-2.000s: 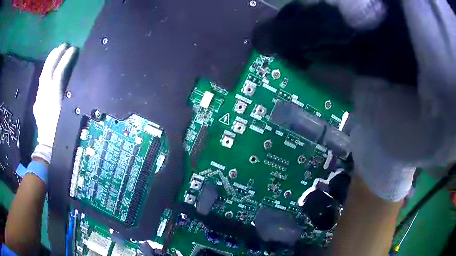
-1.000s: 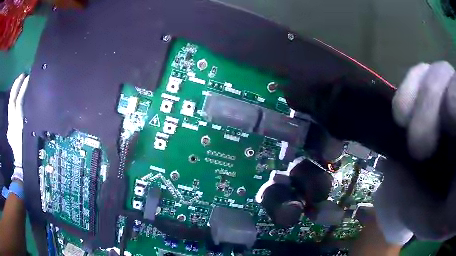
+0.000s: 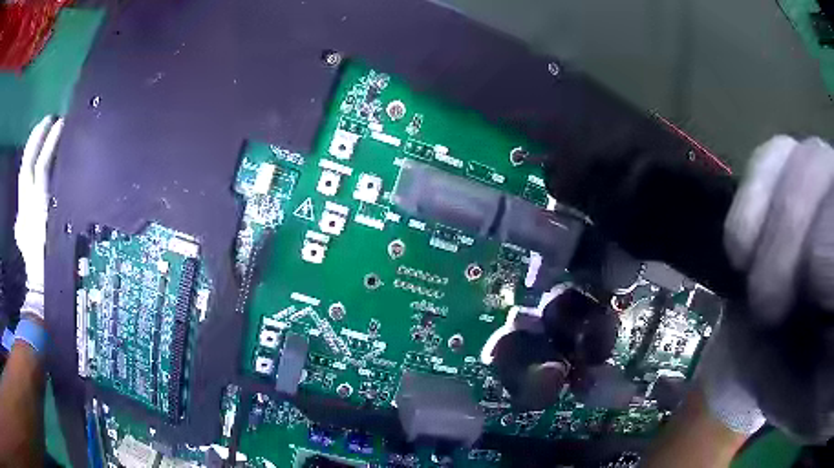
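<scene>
A black fixture plate [image 3: 183, 110] fills the middle of the view, with a large green power board [image 3: 366, 302] and a small green control board [image 3: 137, 320] showing in its cutouts. My left hand [image 3: 37, 210], in a white glove, lies along the plate's left edge, seen edge-on; its fingertips are partly hidden. My right hand [image 3: 785, 228], gloved, is wrapped around a thick black electric screwdriver [image 3: 654, 215]. The screwdriver's body reaches left over the plate's right side. Its tip is dark and blurred against the plate, so contact cannot be told.
A red bundle [image 3: 27, 32] lies at the top left on the green mat [image 3: 78, 59]. A grey bench area [image 3: 631, 46] lies beyond the plate. A thin red edge shows by the plate's upper right. A dark object with green is cut off at the top right.
Over two seconds the view shifted, the boards appearing further left. My right hand and screwdriver went from the upper right to lower right. Since one second ago, the boards moved slightly right in view.
</scene>
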